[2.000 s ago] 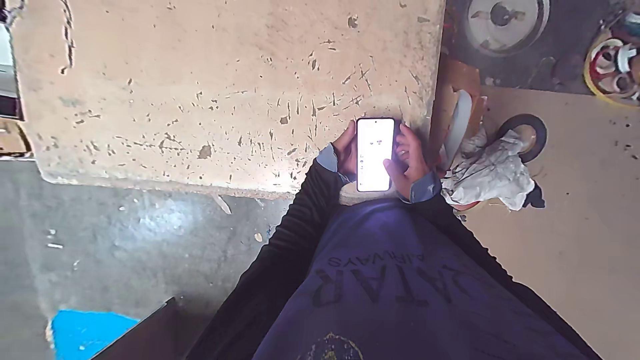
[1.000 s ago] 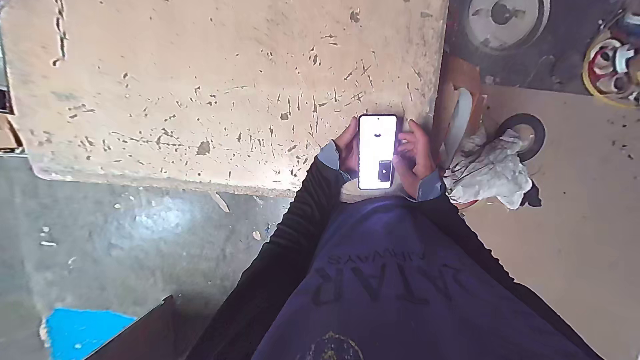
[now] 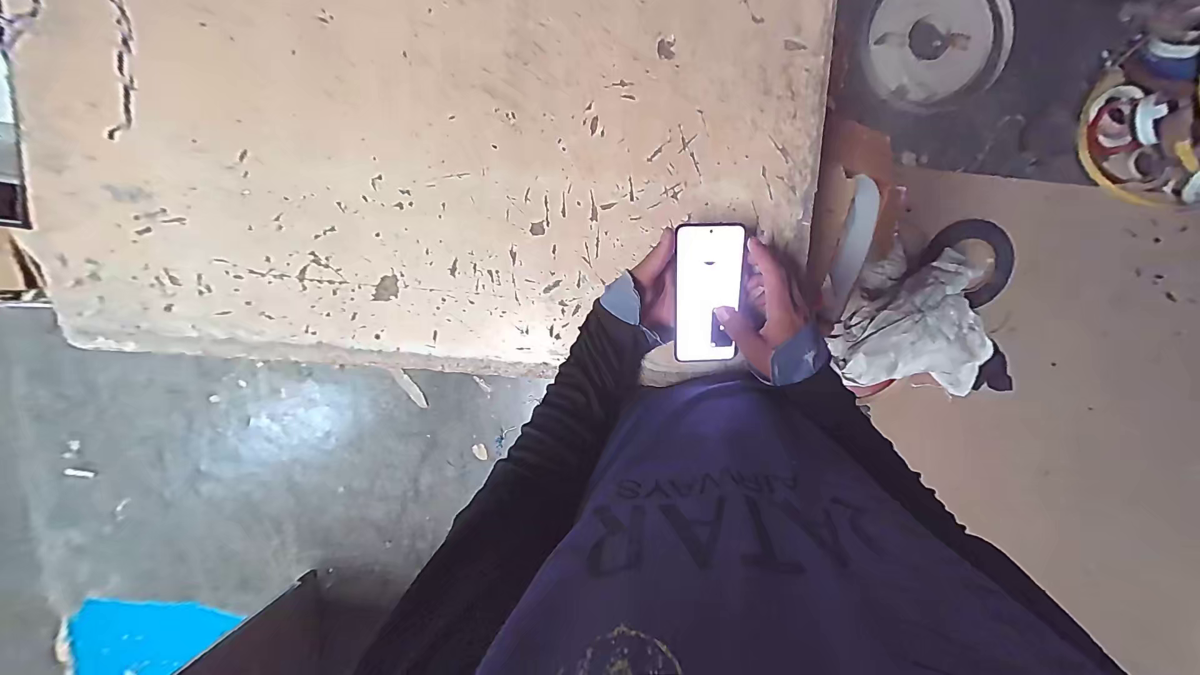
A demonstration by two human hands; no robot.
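A smartphone (image 3: 703, 281) with a bright white screen is held upright above the near edge of a worn, scratched tabletop (image 3: 422, 187). My left hand (image 3: 659, 286) grips the phone's left side. On the right, my right hand (image 3: 773, 300) holds its other side, and the thumb lies over the lower right of the screen. Light blue cuffs and dark sleeves cover both wrists. Most of the fingers behind the phone are hidden.
Right of my hands lie a crumpled whitish plastic or cloth piece (image 3: 923, 333) and a dark roll of tape (image 3: 998, 267). Farther back are a round disc (image 3: 933, 47) and a yellow-rimmed container of tape rolls (image 3: 1139, 136). A blue sheet (image 3: 141, 637) lies at lower left.
The screen's display has changed; a small dark inset, visible one second ago, is now partly under my right thumb. Both hands keep hold of the phone in about the same place.
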